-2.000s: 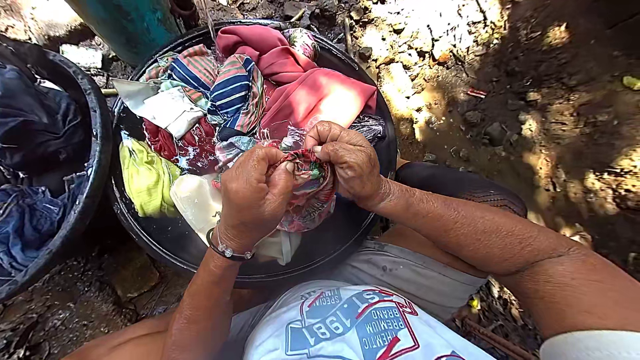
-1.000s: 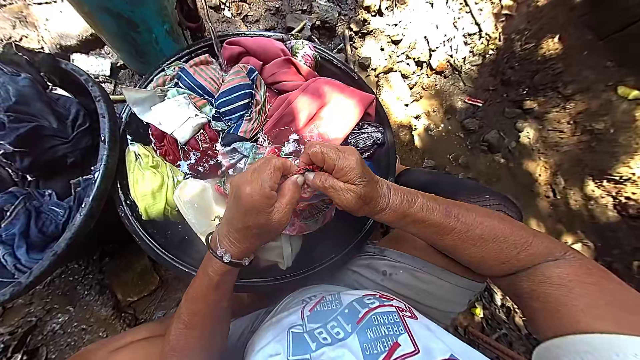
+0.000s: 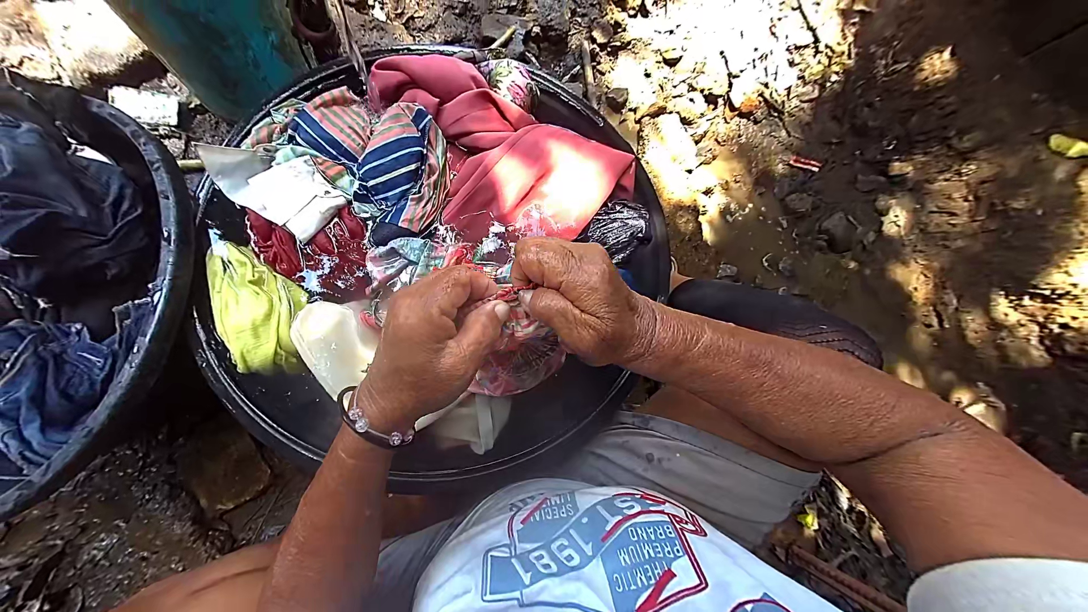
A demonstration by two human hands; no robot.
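Both my hands meet above the front part of a round black tub (image 3: 544, 446). My left hand (image 3: 433, 340), with a beaded bracelet at the wrist, pinches the edge of a red patterned cloth (image 3: 518, 361). My right hand (image 3: 582, 302) grips the same cloth close beside it, and the rest hangs toward the tub between them. Behind lie a pinkish-red cloth (image 3: 476, 110), a striped cloth (image 3: 391, 170) and a white cloth (image 3: 293, 195). A dark red cloth (image 3: 340, 255) with suds, a yellow-green cloth (image 3: 251, 310) and a cream-coloured item (image 3: 334, 344) are at the left.
A second black tub (image 3: 174, 246) with dark clothes and blue denim (image 3: 51, 382) stands at the left. A teal container (image 3: 212, 51) is behind. Wet, stony ground (image 3: 816, 221) lies to the right. A crumpled black plastic-like item (image 3: 619, 228) rests inside the tub's right side.
My hands have stayed together on the red patterned cloth, with small shifts of the fingers. Less of the cloth shows above my fingers than two seconds ago.
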